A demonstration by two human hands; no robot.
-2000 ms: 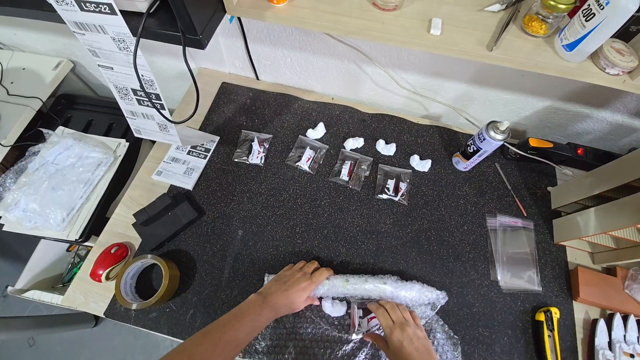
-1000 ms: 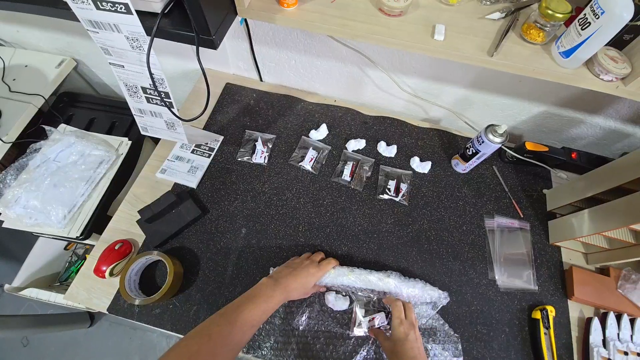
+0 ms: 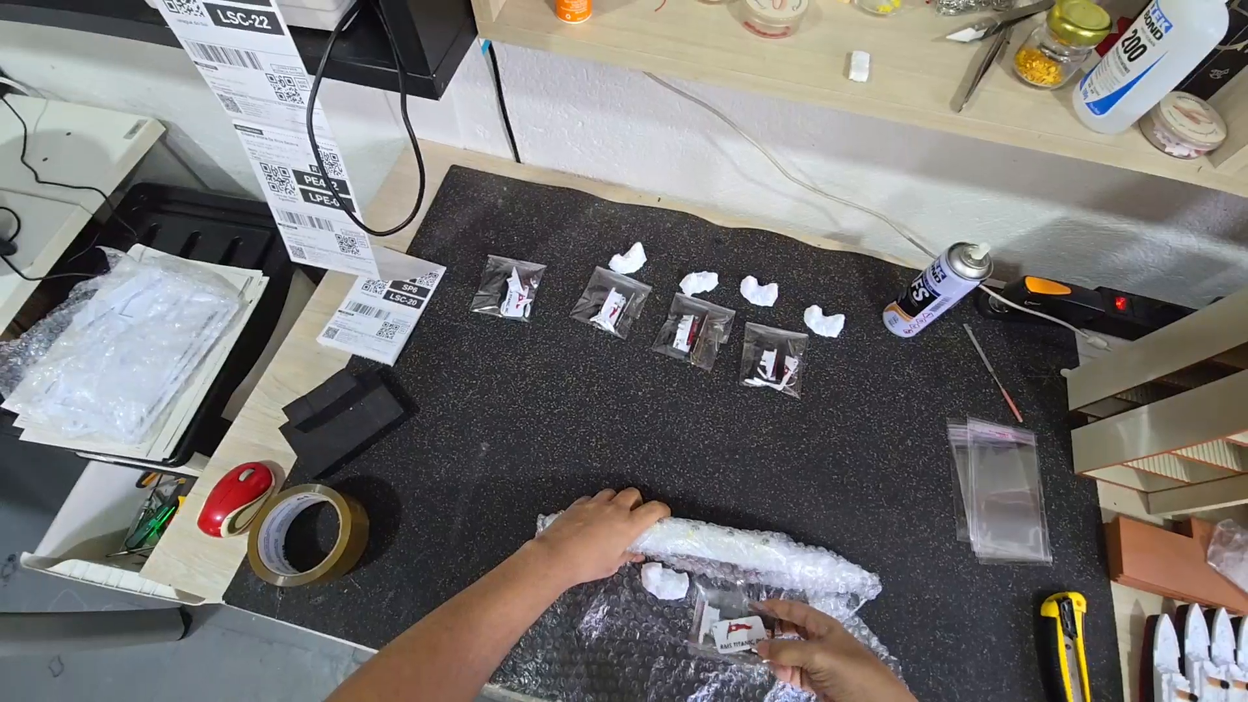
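My left hand (image 3: 603, 531) rests on the left end of a rolled length of bubble wrap (image 3: 751, 556), its fingers bent over the roll. My right hand (image 3: 814, 648) pinches the right edge of a small clear plastic bag (image 3: 726, 624) with printed white pieces inside. That bag is over the flat bubble wrap (image 3: 604, 643) near the mat's front edge. A white lump (image 3: 665, 581), perhaps crumpled paper or foam, lies between the roll and the bag. Farther back, several small filled bags (image 3: 684, 331) form a row, with more white lumps (image 3: 759, 291) behind them.
Brown packing tape (image 3: 309, 534), a red mouse (image 3: 235, 499) and black foam pieces (image 3: 346, 414) are on the left. To the right are a yellow utility knife (image 3: 1065, 648), empty clear bags (image 3: 1004, 492), a spray can (image 3: 938, 290) and a thin tool (image 3: 993, 373). A shelf (image 3: 780, 68) overhangs the back.
My right hand has shifted slightly and now holds the bag by its edge; its printed piece shows more plainly. My left hand stays on the roll.
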